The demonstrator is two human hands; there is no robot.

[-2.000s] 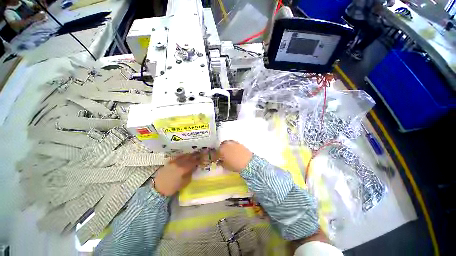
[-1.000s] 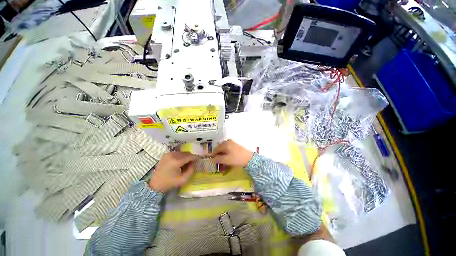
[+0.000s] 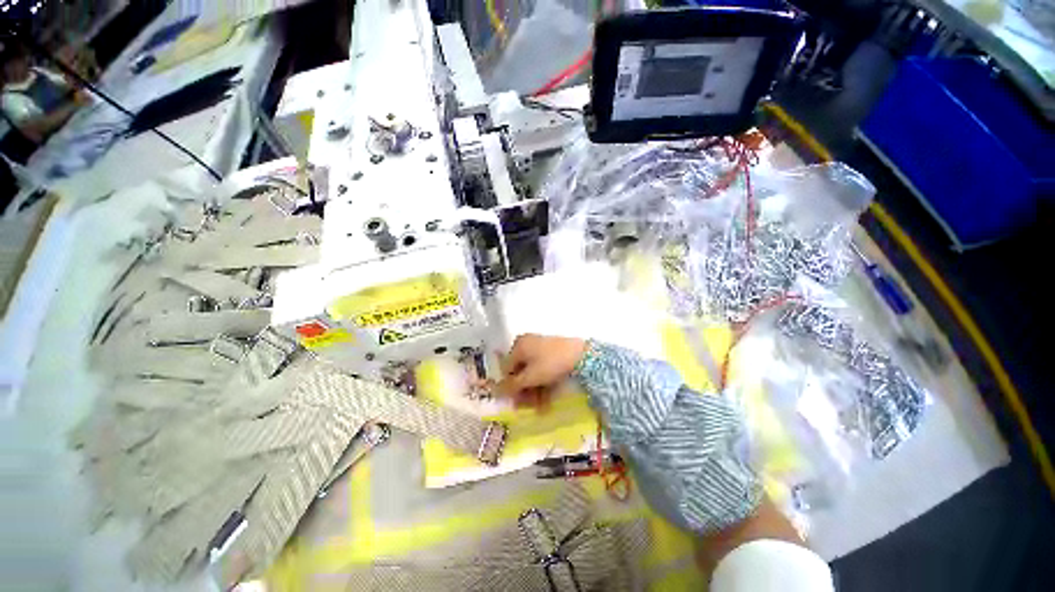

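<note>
My right hand (image 3: 541, 368) is under the front of the white machine head (image 3: 388, 306), its fingertips beside the small pinkish jig (image 3: 477, 387). Its fingers are bent together; whether they hold anything is too blurred to tell. My left hand is not in view. A ribbed beige strap (image 3: 393, 407) lies from the heap at the left onto the yellow-taped work plate (image 3: 451, 463), with a metal buckle (image 3: 493, 442) at its right end. More straps with crossed metal buckles (image 3: 551, 553) lie at the bottom middle.
A large heap of straps (image 3: 174, 405) covers the left. Thread snips (image 3: 567, 466) with red cord lie in front of the plate. Clear bags of metal hardware (image 3: 856, 376), a blue pen-like stick (image 3: 888, 287) and a control panel (image 3: 694, 75) are at the right. A blue bin (image 3: 960, 150) stands beyond.
My left hand has left the picture. The strap with a buckle now lies across the plate's left part. My right hand stays near the jig, without the left hand beside it. The view has tilted.
</note>
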